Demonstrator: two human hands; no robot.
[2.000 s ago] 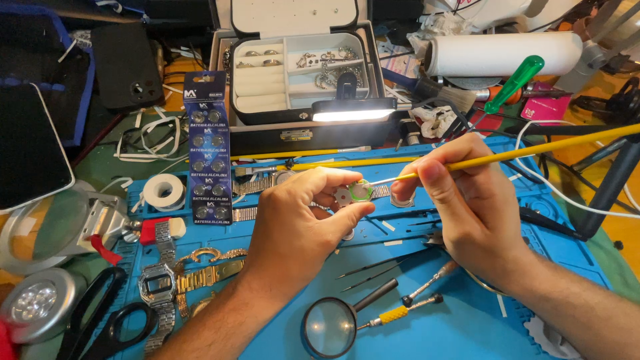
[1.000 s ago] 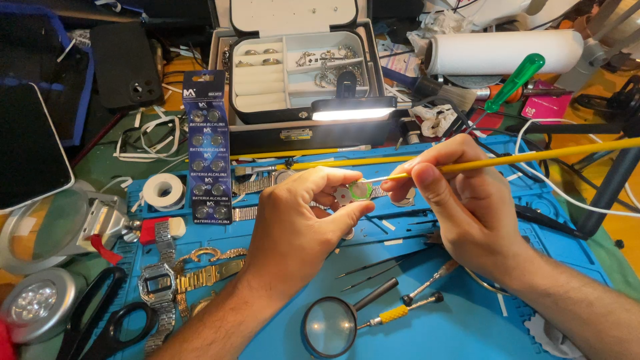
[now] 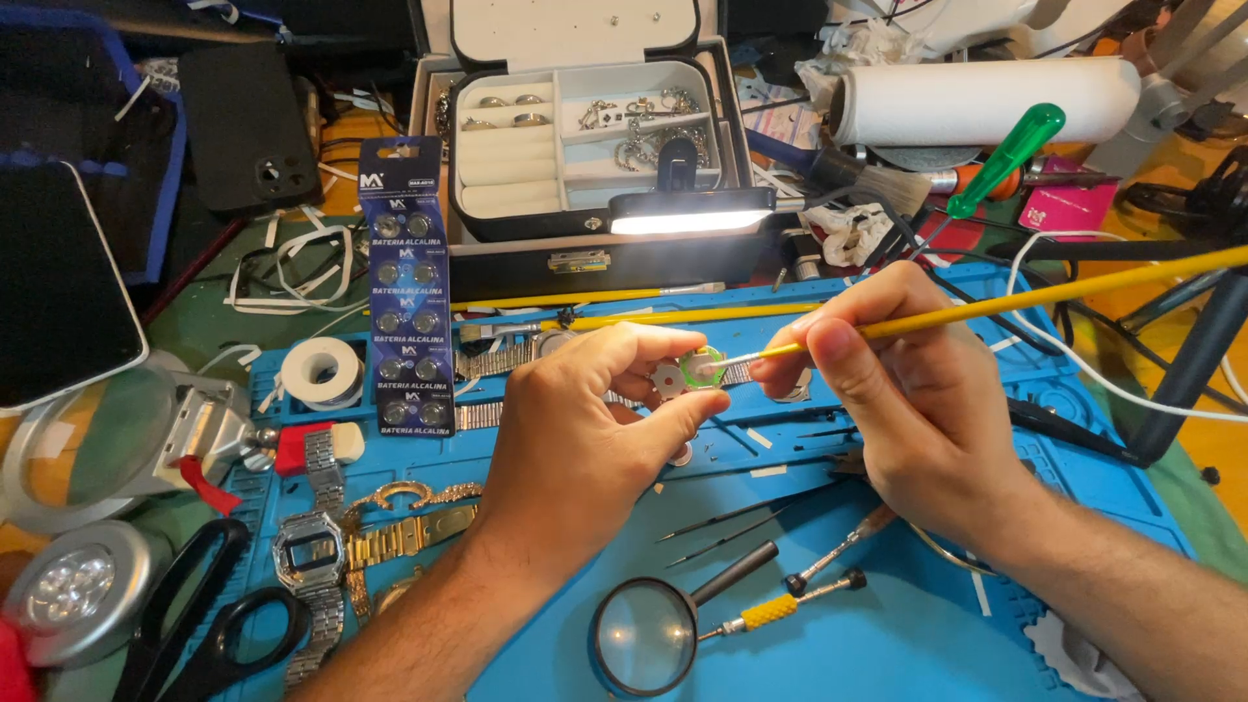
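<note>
Between the thumb and fingers of my left hand (image 3: pixel 585 439) is a small round watch movement (image 3: pixel 702 368) with a green rim, held above the blue work mat (image 3: pixel 546 604). My right hand (image 3: pixel 907 400) grips a thin yellow-handled paintbrush (image 3: pixel 936 317) near its ferrule, and the brush's tip is at the face of the movement. Another small round metal part (image 3: pixel 668 381) shows by the fingers of my left hand. Metal watch bands lie behind and beneath the hands, partly hidden.
A magnifying glass (image 3: pixel 643 636), tweezers (image 3: pixel 741 512) and a yellow precision screwdriver (image 3: pixel 770 612) lie in front. At left are black scissors (image 3: pixel 234 624), watches (image 3: pixel 310 551) and a button-cell card (image 3: pixel 405 292). A lit lamp (image 3: pixel 690 222) and jewelry box (image 3: pixel 507 200) stand behind.
The brush in my right hand has shifted slightly, its tip moving onto the face of the movement. My left hand stays nearly still with the movement.
</note>
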